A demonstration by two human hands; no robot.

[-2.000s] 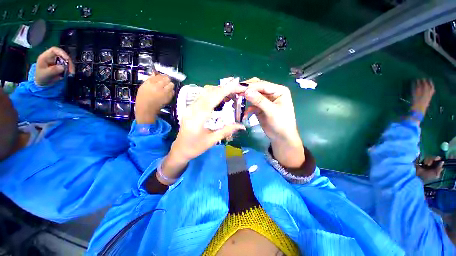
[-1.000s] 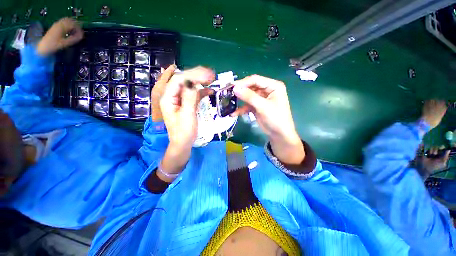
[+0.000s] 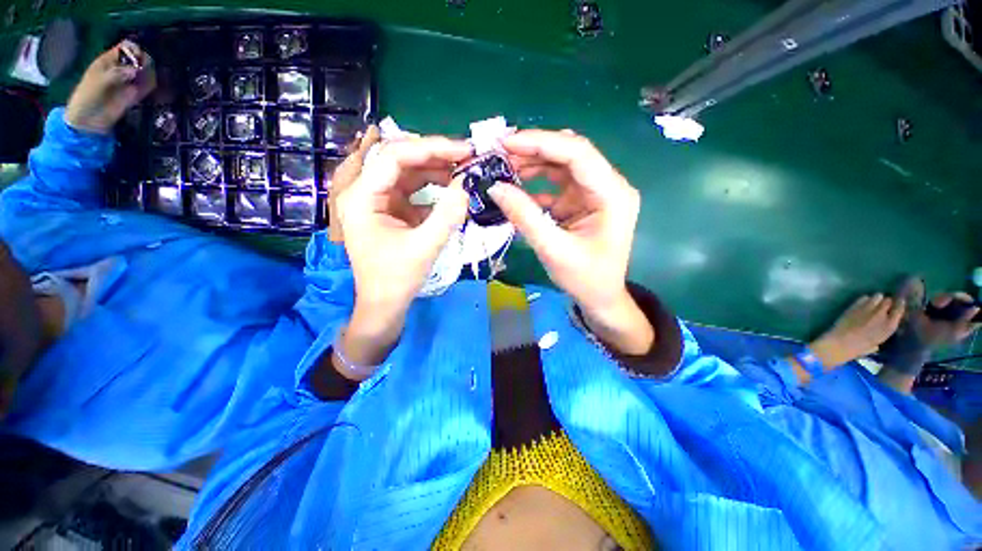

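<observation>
A small black glossy device unit (image 3: 488,189) with a silvery edge is held above the bench in front of my chest. My left hand (image 3: 398,221) pinches its left side between thumb and fingers. My right hand (image 3: 576,215) holds its right side, with the thumb on its face. Whether a thin trim lies at the fingertips cannot be told. The white fan (image 3: 458,258) is mostly hidden behind the hands and unit. A white plug (image 3: 490,133) shows just beyond the fingertips.
A black parts tray (image 3: 253,205) with silvery units lies left, beside a neighbour's hands. A grey metal bar (image 3: 797,59) crosses at upper right, a white scrap (image 3: 679,128) at its end. Loose units (image 3: 587,17) lie along the green bench. Another worker's hands are at right.
The unit has turned between my hands, and my left hand, apart from it a second ago, now grips it. The neighbour's far hand moved down beside the tray. The right worker's hand moved nearer the bench edge.
</observation>
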